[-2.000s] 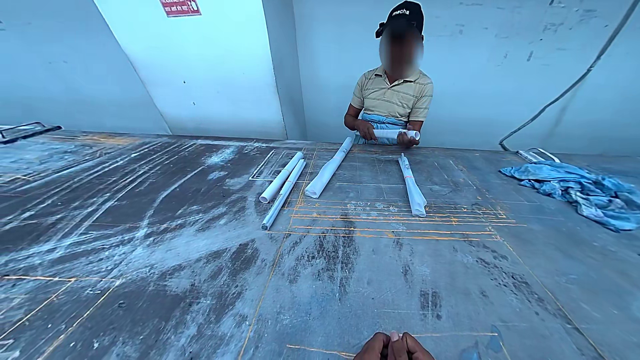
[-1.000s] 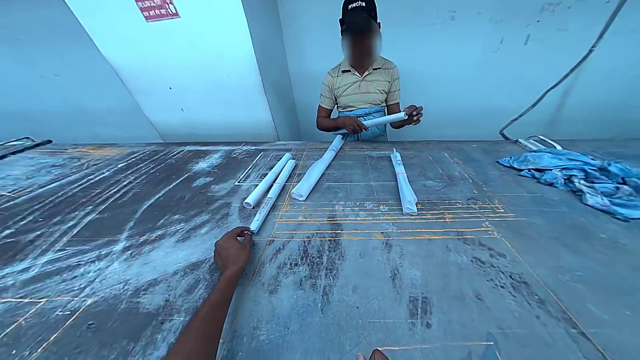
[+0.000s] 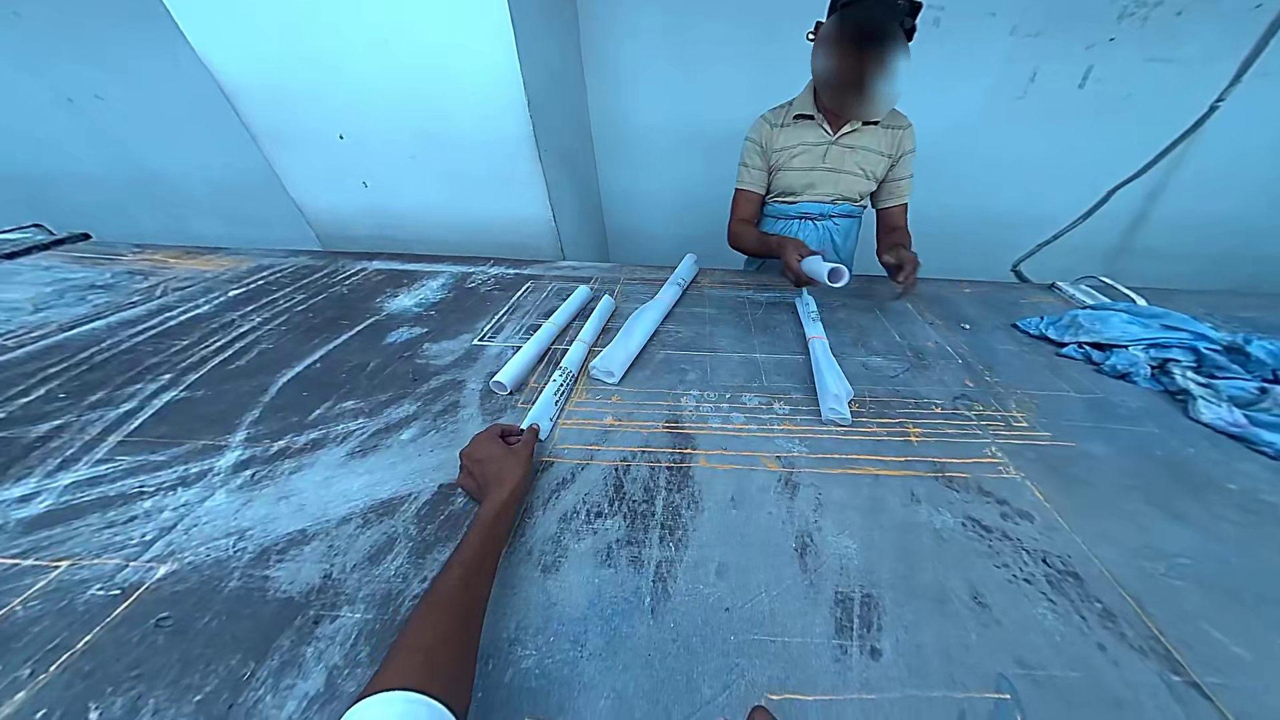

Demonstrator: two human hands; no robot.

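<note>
My left hand (image 3: 498,462) grips the near end of a rolled white sheet (image 3: 568,378) that bears black writing and lies on the dark, chalk-marked tabletop (image 3: 740,560). Just left of it lies another white roll (image 3: 540,340). To its right a flared white roll (image 3: 645,325) slants away from me. Farther right is a white roll with a thin band around it (image 3: 822,362). Of my right hand (image 3: 762,712) only a fingertip shows at the bottom edge; its grip is hidden.
Across the table a person (image 3: 828,180) in a striped shirt and cap holds a white roll (image 3: 826,271). A crumpled blue cloth (image 3: 1180,355) lies at the right. A cable (image 3: 1130,180) runs down the wall. A dark metal frame (image 3: 45,243) rests at the far left edge.
My left hand, out of view two seconds ago, has come to the near end of the written-on roll. The person opposite now holds their roll in one hand, having held it in both.
</note>
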